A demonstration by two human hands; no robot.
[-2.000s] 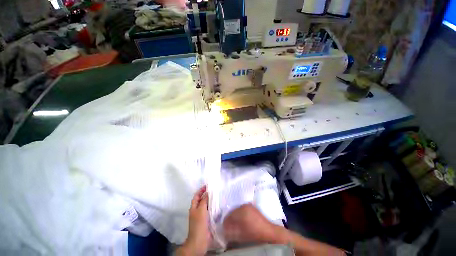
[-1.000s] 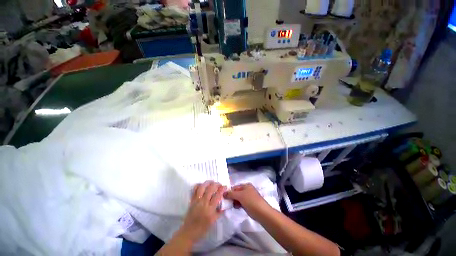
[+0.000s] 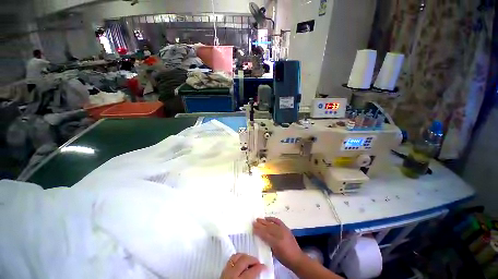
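A large white striped fabric piece [image 3: 164,201] spreads over the side table and the sewing table and hangs over the front edge. Its edge runs up to the lit needle area [image 3: 258,173] of the cream sewing machine [image 3: 295,139]. My left hand [image 3: 243,267], with a ring, is at the bottom of the picture and grips the fabric edge; it is partly cut off. My right hand [image 3: 277,238] is just above and to the right, fingers on the same edge at the table's front. The fingertips are partly hidden in the bright fabric.
A dark green side table [image 3: 117,143] is at left. An oil bottle [image 3: 423,150] stands at the table's right end. Two thread cones [image 3: 362,69] stand behind the machine. A white roll [image 3: 363,257] hangs below. Orange bins [image 3: 132,109], heaped clothes and a distant person are behind.
The view has tilted up, showing more of the room. My right hand has moved up along the fabric edge toward the table front; my left hand is now lower and nearer the bottom edge.
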